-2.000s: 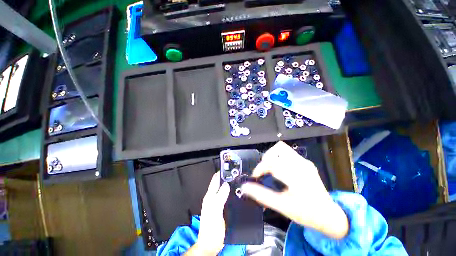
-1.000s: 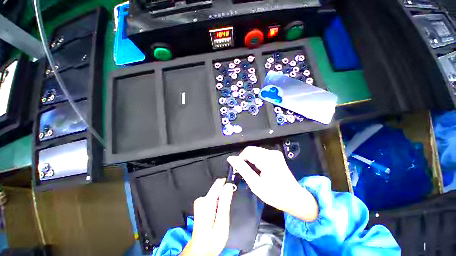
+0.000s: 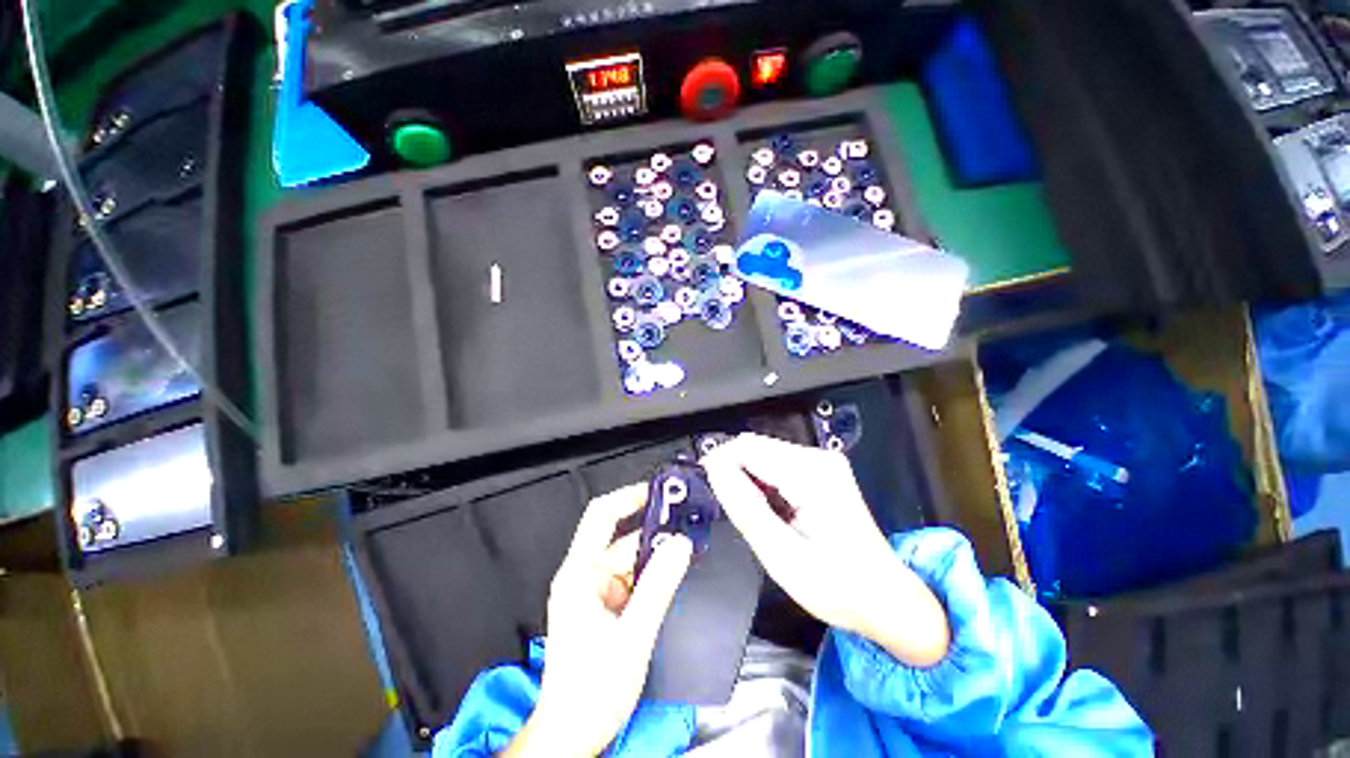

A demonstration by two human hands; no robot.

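Observation:
A dark phone back cover is held upright, slightly tilted, in front of me, its camera corner at the top with pale rings showing. My left hand grips its left side near the camera area. My right hand is at the cover's top right corner, fingertips together beside a small ring; whether they hold the ring is unclear. The parts tray lies beyond, with many rings in its two right compartments. A pale thin film with a blue tab lies over the rightmost rings.
The black press stands behind the tray, with green buttons, a red button and a lit display. A foam tray with covers is at left. Another foam tray lies beneath my hands. A blue-lined carton is at right.
The cover went from facing me to tilted nearly edge-on, and now its camera area shows again. My right hand moved from over the cover to its top corner. The view shifted, moving the bench leftward.

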